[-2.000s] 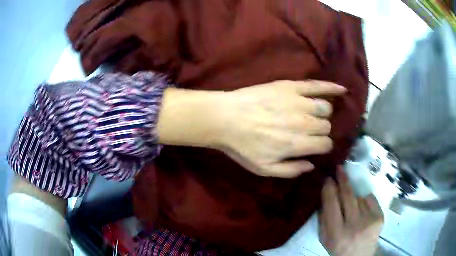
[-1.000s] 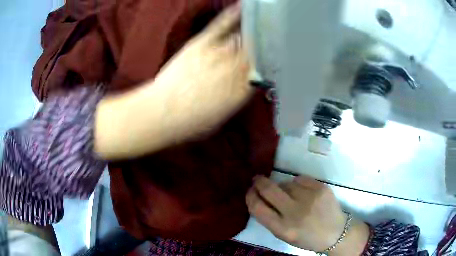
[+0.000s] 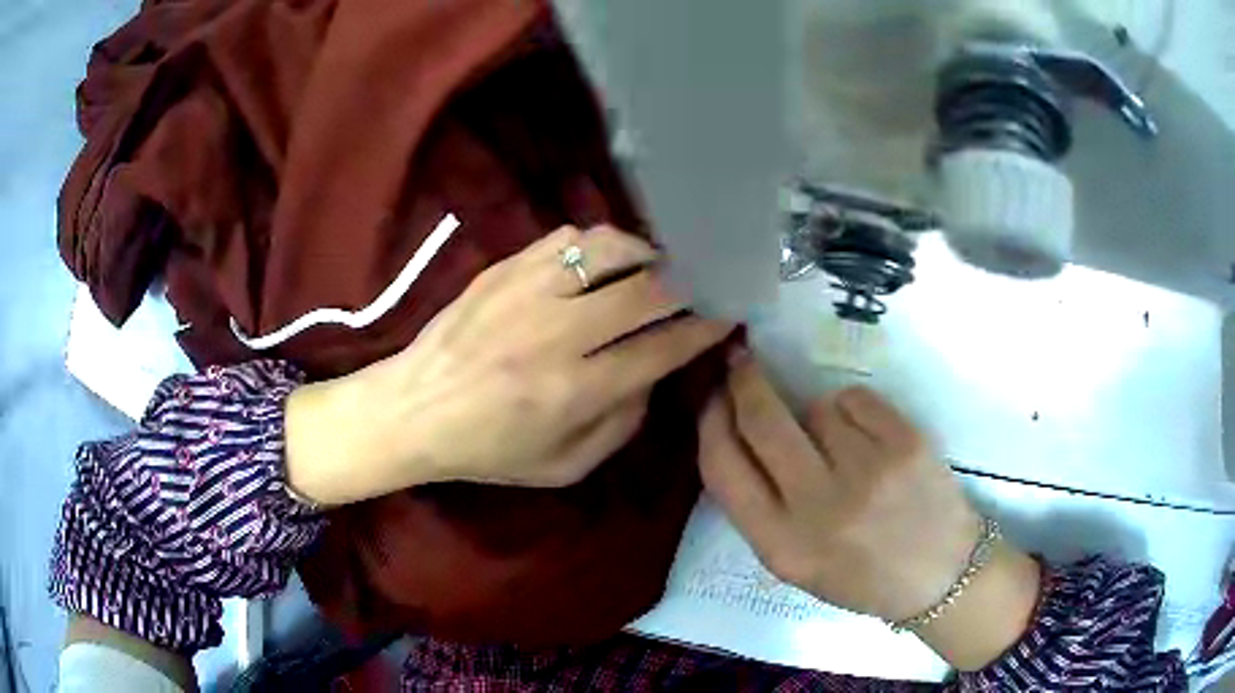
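A rust-brown garment [image 3: 528, 555] lies bunched over the left half of the table and under the machine head. My left hand [image 3: 522, 359] lies on it, fingers spread, with a ring on one finger. My right hand [image 3: 833, 494] pinches the garment's right edge, its fingertips close to my left fingertips beside the head. A narrow white strip [image 3: 352, 317] lies wavy on the cloth behind my left wrist. The needle and presser foot are hidden behind the machine head and my hands.
The sewing machine head [image 3: 704, 149] covers the upper middle and right, with a tension assembly [image 3: 867, 264] and a pale ribbed knob [image 3: 1005, 203]. The white machine bed [image 3: 1070, 379] is at right. Printed markings [image 3: 759, 596] run along the table's front. A red item shows at the far right edge.
My left hand has come down from the upper cloth towards me, uncovering the white strip. My right hand has moved slightly up and right to the garment edge near the head.
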